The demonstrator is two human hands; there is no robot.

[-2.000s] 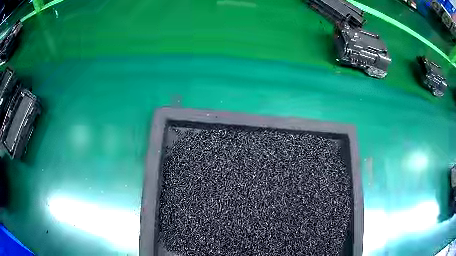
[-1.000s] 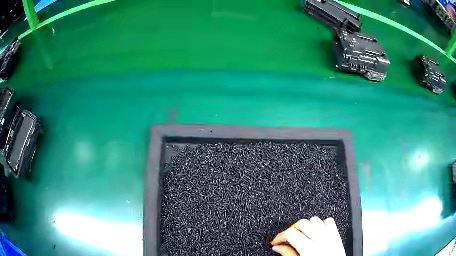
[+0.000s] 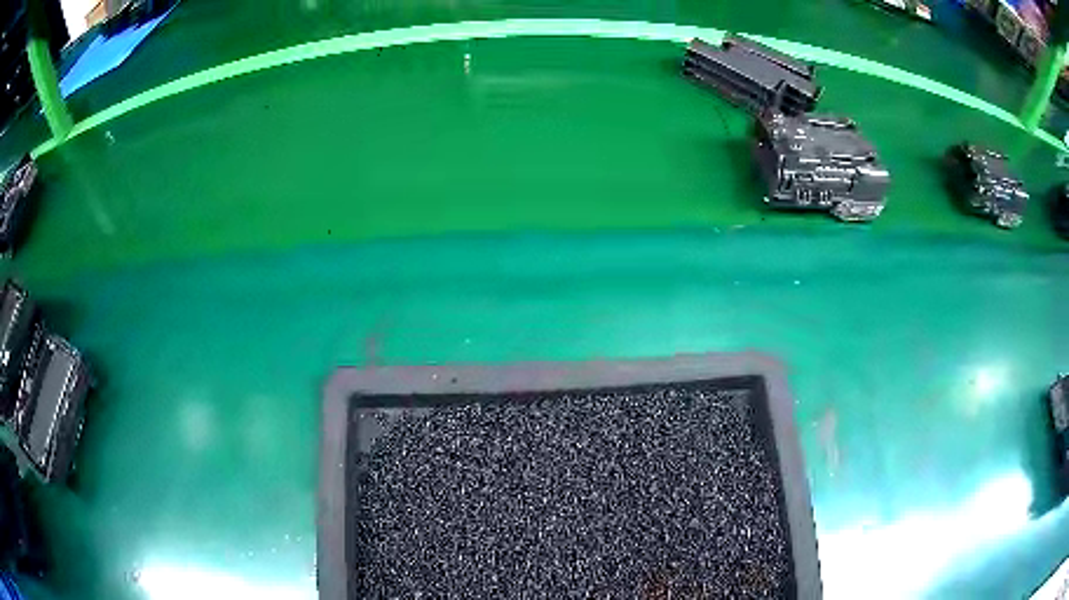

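A shallow work tray [image 3: 551, 374] with a raised grey rim lies nearest me at the bottom centre, cut off by the lower edge. It holds a black speckled mass [image 3: 574, 492] whose single pieces cannot be made out. A faint brownish patch shows in the mass at the lower edge; I cannot tell what it is. Neither my left hand nor my right hand is in the picture.
Chunky black case bodies [image 3: 824, 170] stand at the upper right, with narrow black blocks [image 3: 753, 77] behind them. A smaller body [image 3: 992, 185] is further right. Open black covers [image 3: 49, 404] lie at the left edge. A pale green rail [image 3: 387, 40] crosses the green bench [image 3: 469, 281].
The view has tilted up, so the tray sits lower and more of the rail shows. A hand at the tray's lower right one second ago has left the picture.
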